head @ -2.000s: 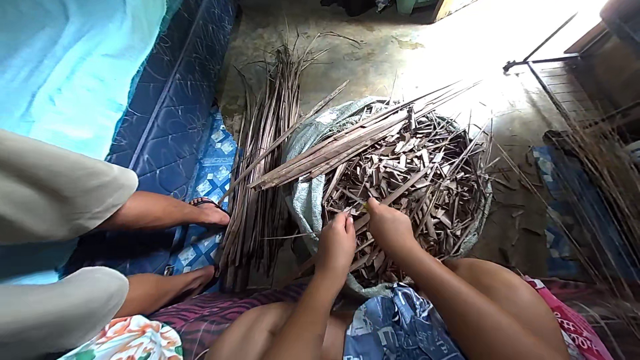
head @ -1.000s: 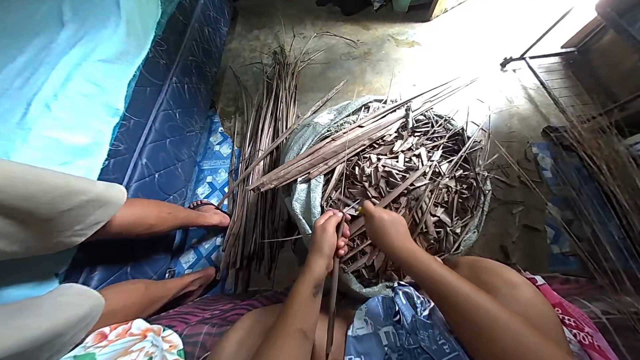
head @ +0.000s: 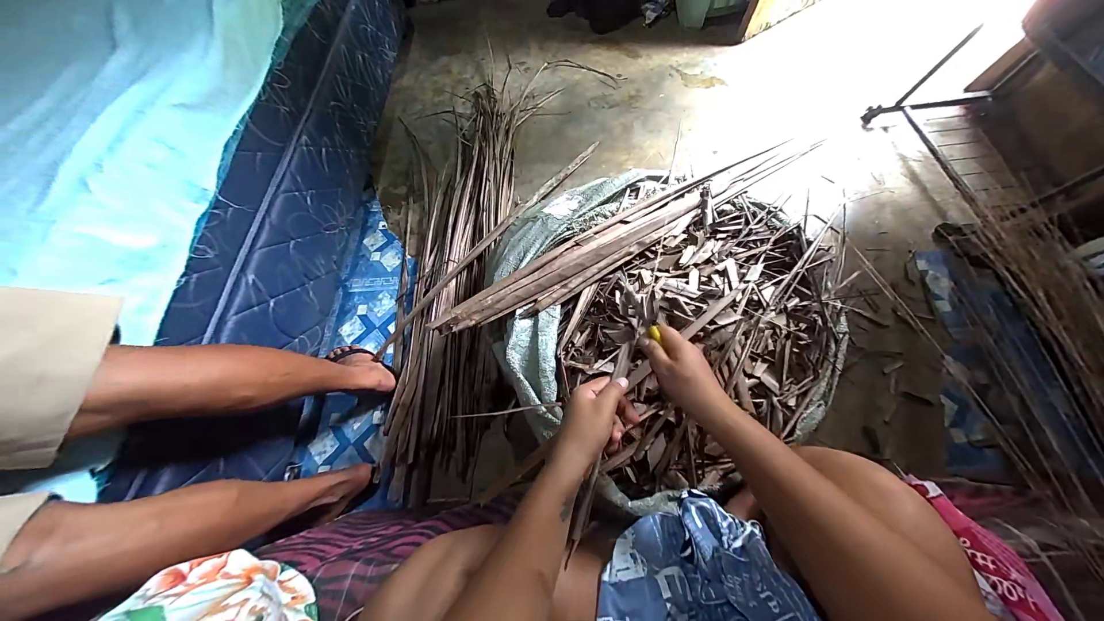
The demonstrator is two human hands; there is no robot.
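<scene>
My left hand (head: 597,416) is closed around a dry brown leaf strip (head: 585,509), which hangs down past my wrist. Up and to the right, my right hand (head: 677,362) grips a small tool with a yellow handle (head: 655,333); its blade is blurred, so its kind is unclear. Both hands are over a woven plastic sack (head: 535,354) with a rolled rim, filled with short cut leaf pieces (head: 742,336). Long dry leaf strips (head: 578,263) lie across the sack's upper left rim. A bundle of long dry leaves (head: 457,259) lies on the floor left of the sack.
Another person's legs (head: 233,379) reach in from the left beside a blue mattress (head: 276,172). A dark metal frame (head: 936,155) and thin dry stalks (head: 1026,250) stand at the right. Leaf scraps lie on the concrete floor (head: 638,86) around the sack.
My left hand was near the yellow-handled tool and is now a little lower, apart from it. The strip below my left hand hung further down one second ago.
</scene>
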